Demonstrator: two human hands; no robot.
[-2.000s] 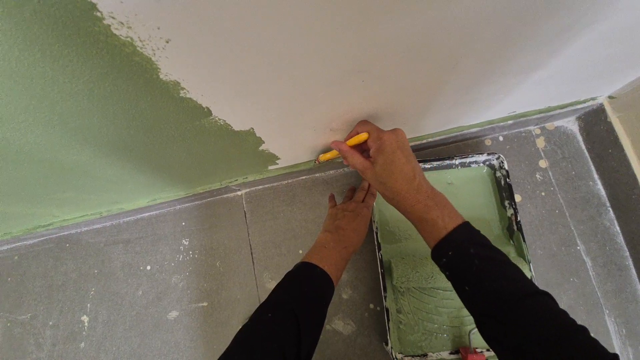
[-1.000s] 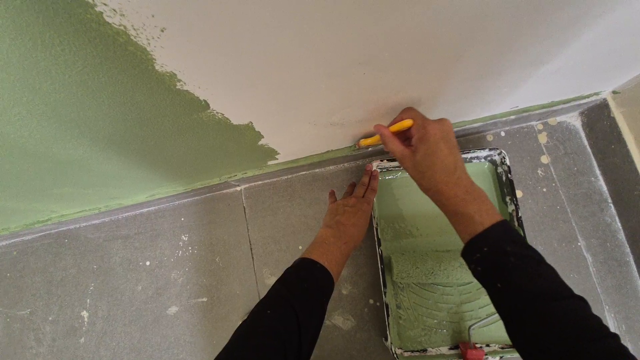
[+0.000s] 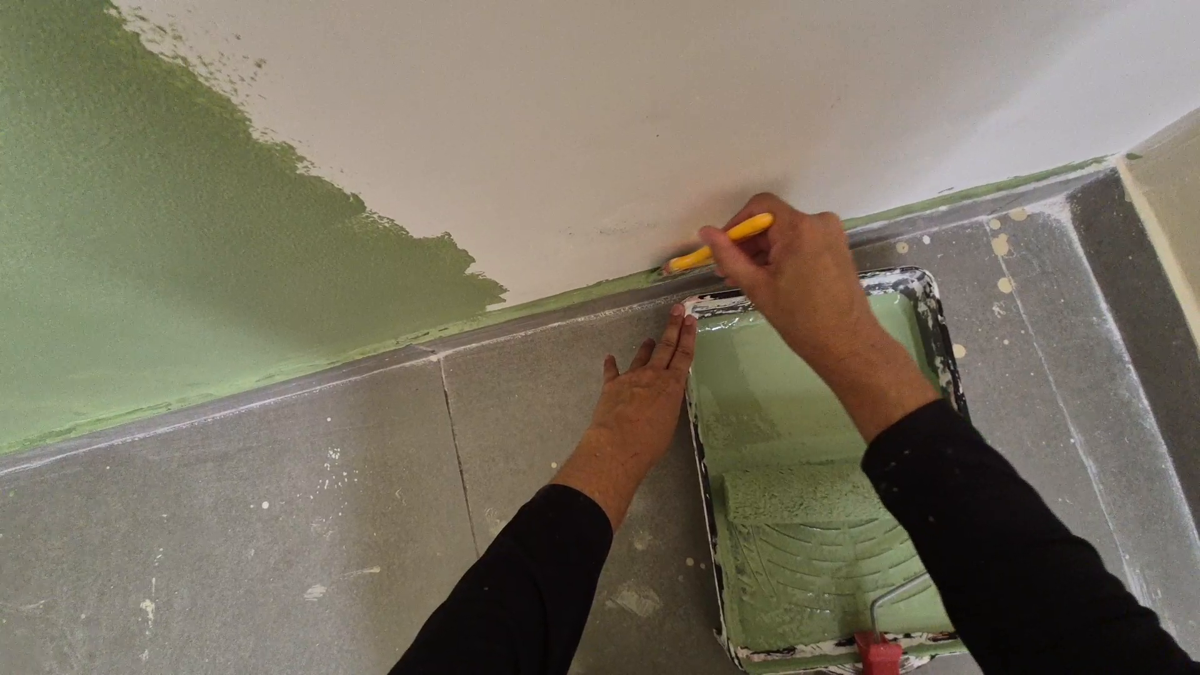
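Observation:
My right hand [image 3: 797,272] grips the yellow handle of a small paintbrush [image 3: 722,244], its bristles low on the wall at the green strip just above the grey skirting. The bristles are small and partly hard to make out. My left hand [image 3: 647,394] rests on the floor with fingers spread, its fingertips at the upper left corner of a black paint tray [image 3: 942,361]. Green paint covers the tray's inside, and a paint-coated roller [image 3: 797,495] lies across it, its wire frame leading to a red handle [image 3: 878,653] at the near rim.
Green paint [image 3: 187,234] covers the left of the white wall [image 3: 600,122], with a ragged edge. Grey skirting [image 3: 525,326] runs along its foot to a corner at the right, by a beige wall [image 3: 1167,197]. Paint spots mark the grey tile floor [image 3: 234,544].
My right hand has moved right along the foot of the wall with the brush since the earliest frame, then slightly back left since the middle one. My left hand stays near the tray's corner.

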